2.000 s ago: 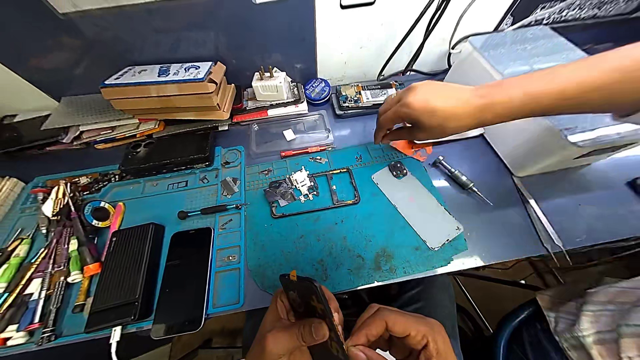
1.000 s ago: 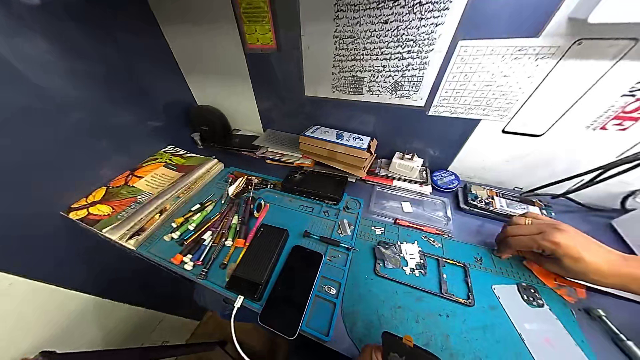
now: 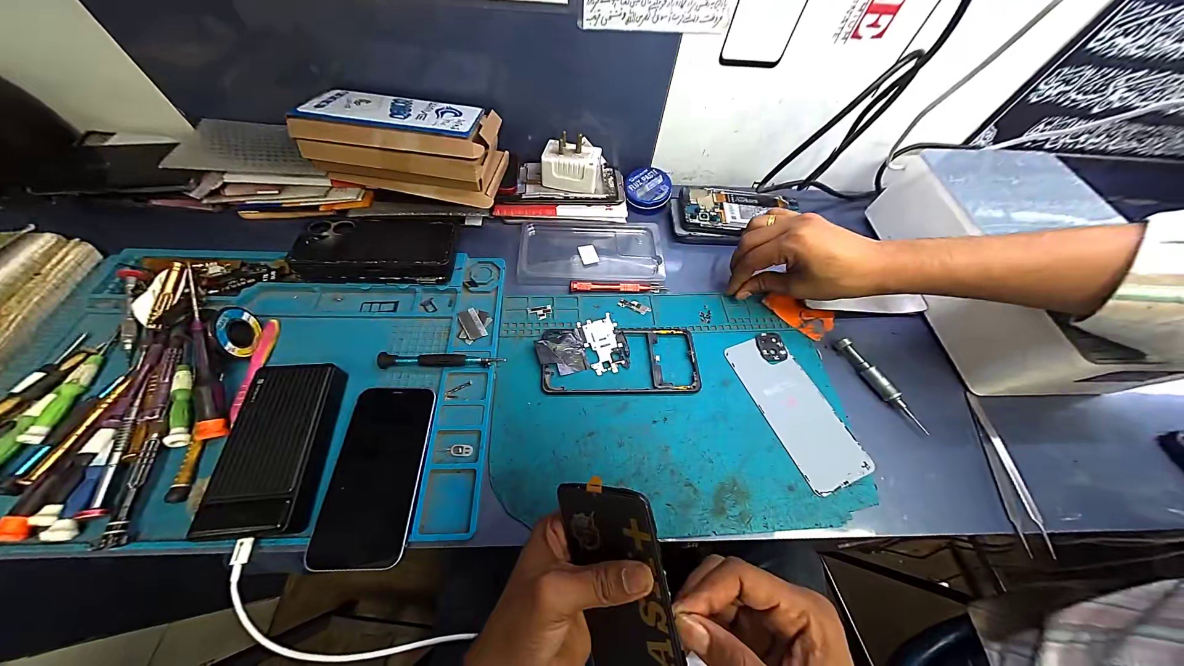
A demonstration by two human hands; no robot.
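Observation:
At the bottom of the view, below the mat's front edge, my left hand point(image 3: 564, 592) is closed around a black phone screen panel point(image 3: 610, 555) that bears gold lettering and has an orange tab at its top. The fingertips of my right hand point(image 3: 758, 615) pinch something small and pale at the panel's right edge; it is mostly hidden. Beyond them on the teal repair mat point(image 3: 620, 453) lie a black phone mid-frame point(image 3: 638, 384) with a metal shield plate point(image 3: 603, 344) on it, and a pale phone back cover point(image 3: 800, 416).
Another person's hand point(image 3: 805, 254) reaches in from the right, near an orange piece point(image 3: 800, 316). Screwdrivers point(image 3: 180, 388), a black power bank point(image 3: 268, 453) and a dark phone point(image 3: 370, 476) lie left. A pen-like tool point(image 3: 874, 379) and tweezers point(image 3: 1008, 467) lie right.
The view swung left, then back right. My two hands, mostly out of sight one second ago, are in view again with the panel. The other person's hand remains near the mat's far edge.

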